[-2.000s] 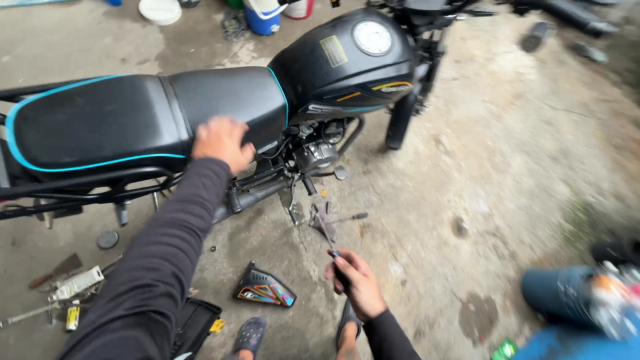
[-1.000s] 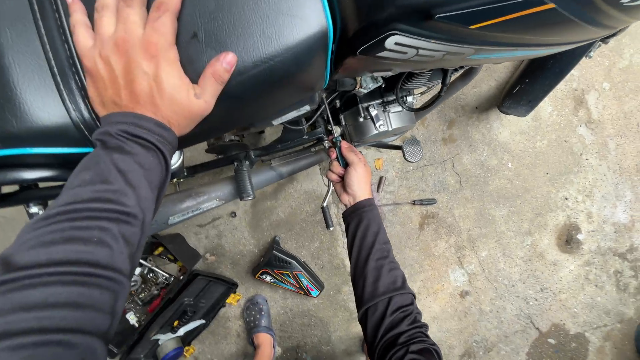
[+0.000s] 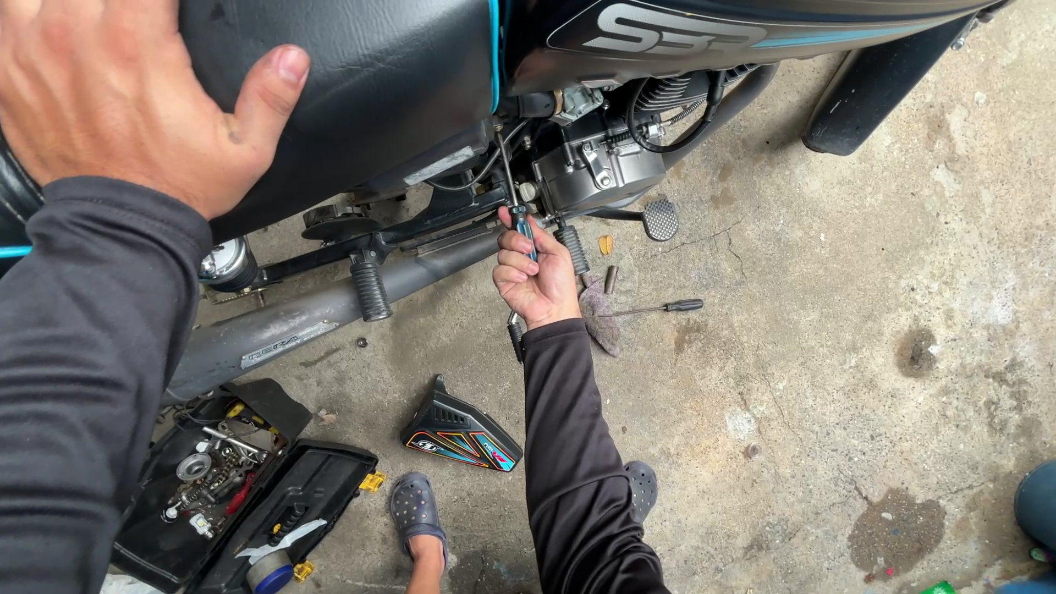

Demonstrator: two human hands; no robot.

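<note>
My left hand [image 3: 136,107] lies flat with thumb spread on the black motorcycle seat [image 3: 355,74], holding nothing. My right hand [image 3: 536,272] is closed around the blue-and-black handle of a screwdriver [image 3: 525,227]. The screwdriver's shaft points up into the frame area beside the engine [image 3: 598,169], under the seat's front edge; its tip meets a part there, and the exact contact is hard to make out. The exhaust pipe [image 3: 421,276] and a rubber footpeg [image 3: 370,289] lie left of my right hand. The fuel tank [image 3: 701,33] is above the engine.
On the concrete lie a second screwdriver [image 3: 683,305], a rag [image 3: 602,318], a metal sleeve [image 3: 611,279] and a black side cover [image 3: 462,429] with coloured graphics. An open black toolbox [image 3: 280,511] holds mixed metal parts. A brake pedal [image 3: 660,220] juts out near the engine.
My right hand has moved from over the floor to beside the engine with the screwdriver. My left hand stays on the seat. The view has come much closer to the motorcycle.
</note>
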